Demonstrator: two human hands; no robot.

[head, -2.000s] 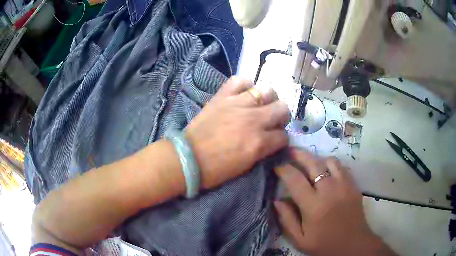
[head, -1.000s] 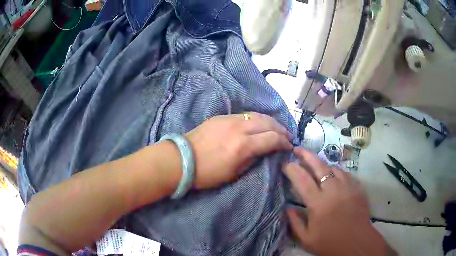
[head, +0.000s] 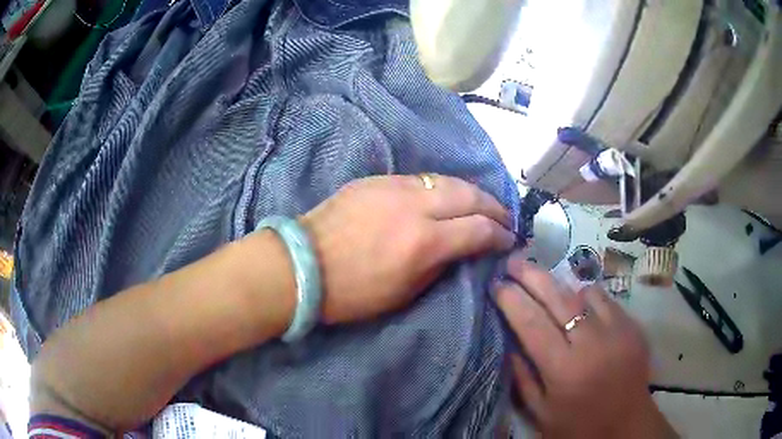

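Note:
The greyish-blue denim garment (head: 189, 171) lies wrong side out across the left and middle of the view. My left hand (head: 394, 244) rests on it, fingertips pressing its right edge beside the presser foot and needle (head: 533, 210). My right hand (head: 583, 351) holds the same edge just below, fingertips touching the cloth close to my left fingertips. The needle area is partly hidden by the garment edge. A raised seam allowance (head: 257, 176) runs down the garment. A white care label (head: 206, 422) shows at the bottom.
The cream-white sewing machine head (head: 592, 77) fills the top right, with a tension dial (head: 656, 264) low on it. Black thread snips (head: 710, 310) lie on the machine bed at right. Dark fabric scraps (head: 773, 399) lie at the right edge. A green crate (head: 75, 73) shows at top left.
The garment has been spread flatter and its edge now lies beside the needle. Both hands have moved slightly right in view. The machine head appears larger and nearer.

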